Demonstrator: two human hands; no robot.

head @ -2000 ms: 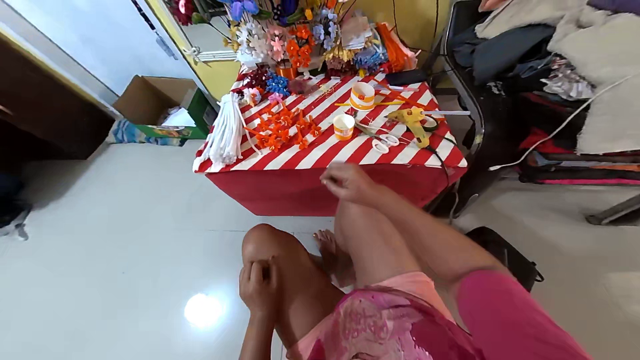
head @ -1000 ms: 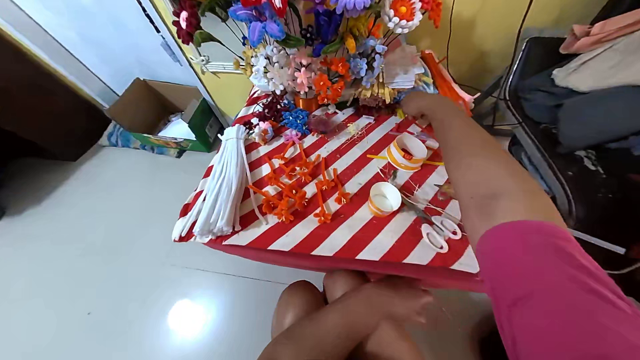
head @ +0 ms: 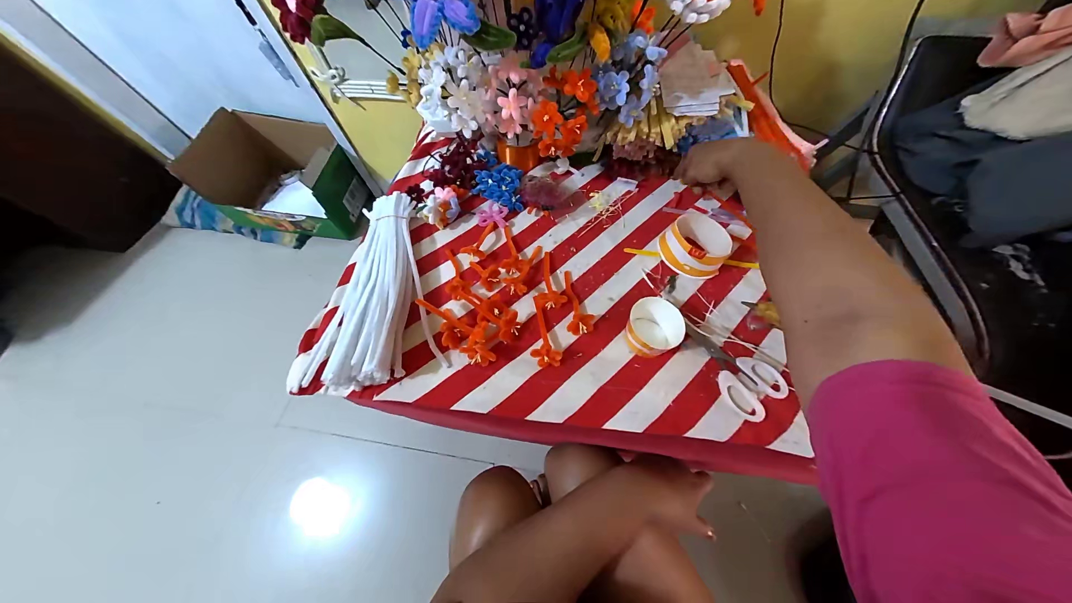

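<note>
My right hand (head: 710, 163) reaches to the back right of the striped tablecloth (head: 553, 402), beside a purple strip; its fingertips are partly hidden, so a hold cannot be made out. My left hand (head: 670, 494) rests on my leg below the table edge, fingers loosely spread, holding nothing visible. Orange pipe-cleaner flowers (head: 486, 322) lie at mid-table, right of a bundle of white pipe cleaners (head: 373, 293). Two orange-and-white paper cups, a larger one (head: 693, 244) and a smaller one (head: 655, 327), stand near white-handled scissors (head: 744, 381).
Many colourful pipe-cleaner flowers (head: 512, 105) stand along the back, with blue ones (head: 500, 186) lying before them. An open cardboard box (head: 268, 172) is on the floor at left. A black chair (head: 930, 193) with cloths stands at right.
My right hand was above my lap two seconds ago and then went to the back right of the table. The left hand has moved from my knee across my lap. The view has shifted closer to the table.
</note>
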